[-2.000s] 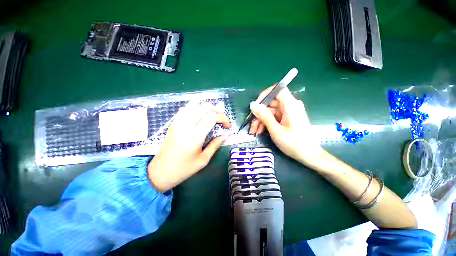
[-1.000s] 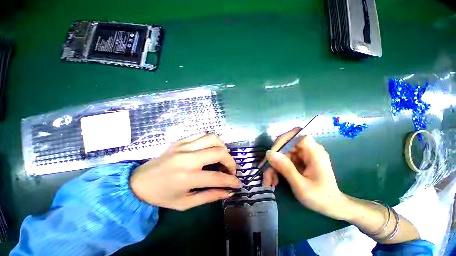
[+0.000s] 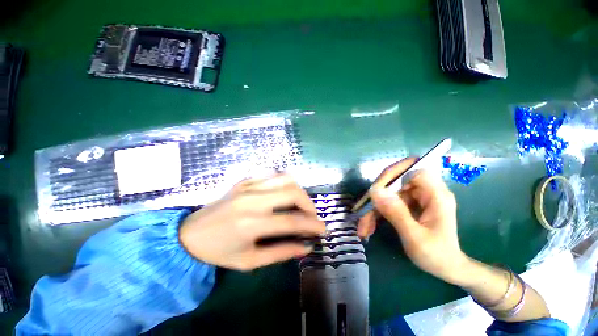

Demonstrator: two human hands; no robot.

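A fanned stack of grey phone housings (image 3: 334,289) lies in front of me, its dark ends showing in steps. My left hand (image 3: 252,223) is at the left edge of the stepped ends, fingers bent and blurred; whether it holds something small cannot be told. My right hand (image 3: 416,213) grips silver tweezers (image 3: 429,159), their tip pointing down-left by the upper right of the stack. The grey die-cut sheet (image 3: 216,154) in clear plastic, with a white label (image 3: 148,168), lies behind and left of my left hand.
A phone chassis with black battery (image 3: 157,56) lies at the back left. A housing stack (image 3: 486,39) stands back right, dark stacks (image 3: 10,98) at the left edge. Blue film tabs (image 3: 464,172), a larger blue pile (image 3: 539,131) and a yellow tape roll (image 3: 553,202) lie right.
Both hands have moved from the sheet's right end down to the fanned stack. In the last second the tweezers have moved up and right, away from the housing ends.
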